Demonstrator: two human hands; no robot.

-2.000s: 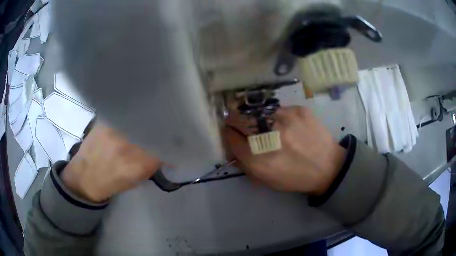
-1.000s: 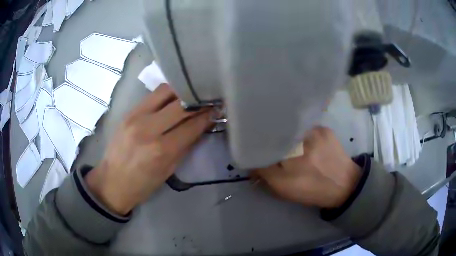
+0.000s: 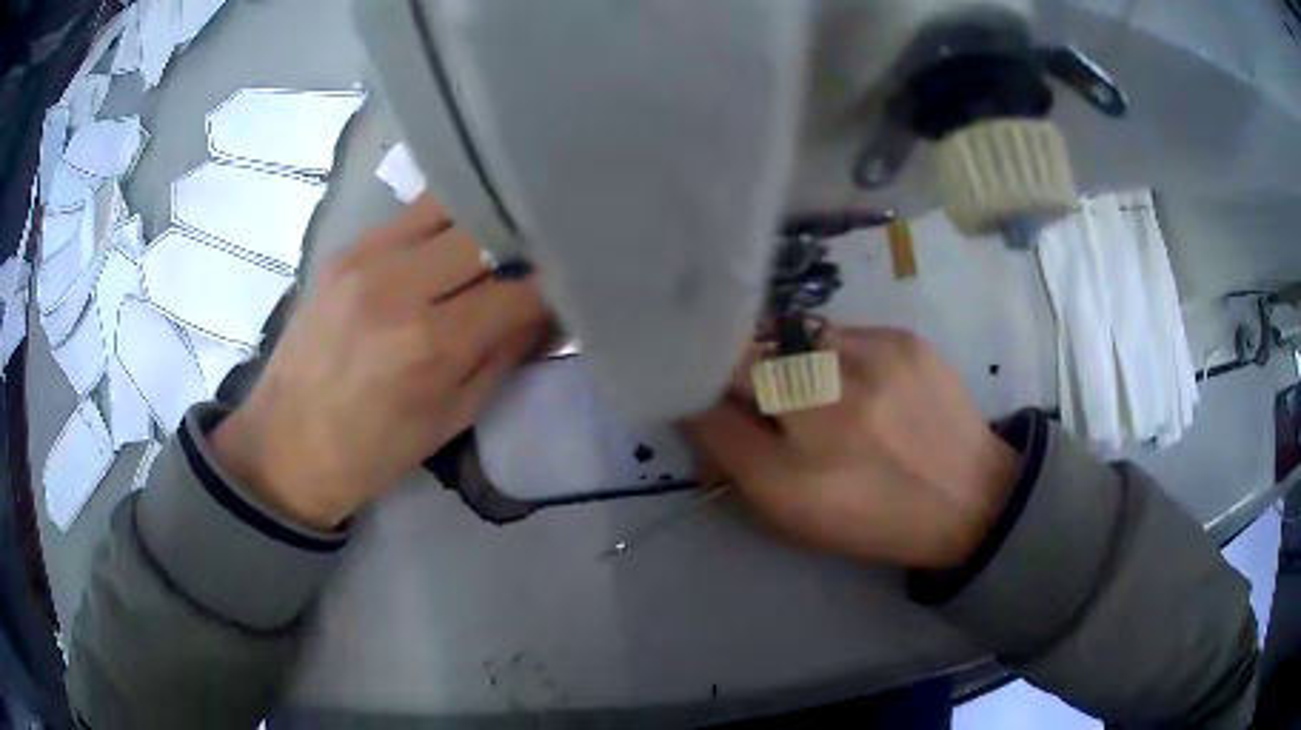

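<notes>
My left hand (image 3: pixel 378 364) lies palm down left of the needle area, fingers bent together. A white fabric piece (image 3: pixel 401 173) shows beyond its fingers; the rest of that piece and the finger contact are hidden. My right hand (image 3: pixel 863 449) is right of the needle area, partly behind a ribbed cream knob (image 3: pixel 798 382). A slim metal tool (image 3: pixel 664 522) sticks out leftward from its curled fingers. The cream machine head (image 3: pixel 642 186) blocks the needle and the space between the hands. Smooth plate (image 3: pixel 571 435) shows below it.
White pointed tabs (image 3: pixel 214 285) lie spread at the left, several in an overlapping row. Folded white strips (image 3: pixel 1120 321) lie fanned at the right. A larger ribbed knob (image 3: pixel 1006 174) hangs at the upper right. A dark gap (image 3: pixel 492 499) borders the plate.
Since two seconds ago my left hand has moved up to the needle area, and the white piece has appeared beyond it. My right hand stays on its side with the tool. The view has shifted.
</notes>
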